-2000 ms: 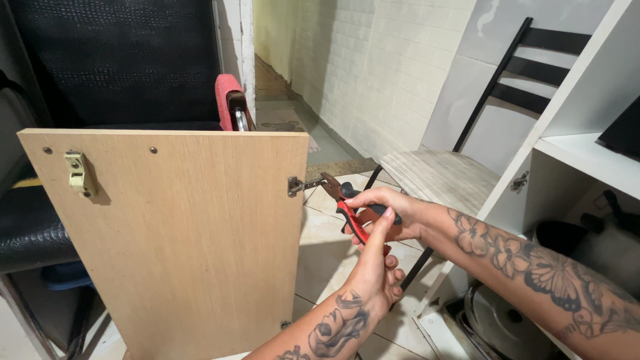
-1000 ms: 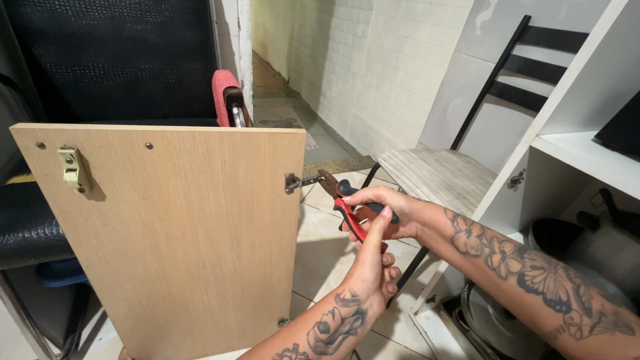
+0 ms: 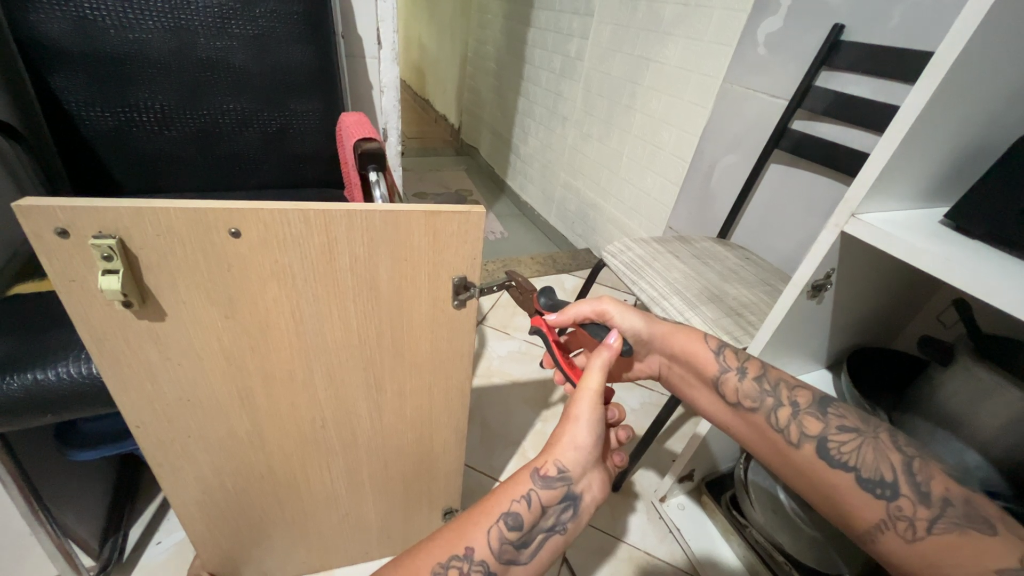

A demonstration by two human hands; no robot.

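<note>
Both my hands are on a pair of pliers [image 3: 562, 352] with red and black handles. My left hand [image 3: 594, 424] grips the lower handle end, and my right hand [image 3: 612, 332] holds the handles just above it. The plier jaws are at the free end of the arm of a metal cabinet hinge [image 3: 466, 292], which is fixed to the right edge of a wooden door panel [image 3: 304, 384]. The panel stands upright. A cream plastic catch [image 3: 114, 272] sits near its top left, and another metal hinge part [image 3: 450, 514] shows lower on the right edge.
A black padded chair [image 3: 176, 96] with a pink-covered armrest [image 3: 356, 152] stands behind the panel. To the right are a metal-framed chair [image 3: 696, 276] and a white cabinet [image 3: 920, 232] with a hinge plate [image 3: 822, 284] on its side and pots [image 3: 792, 504] inside.
</note>
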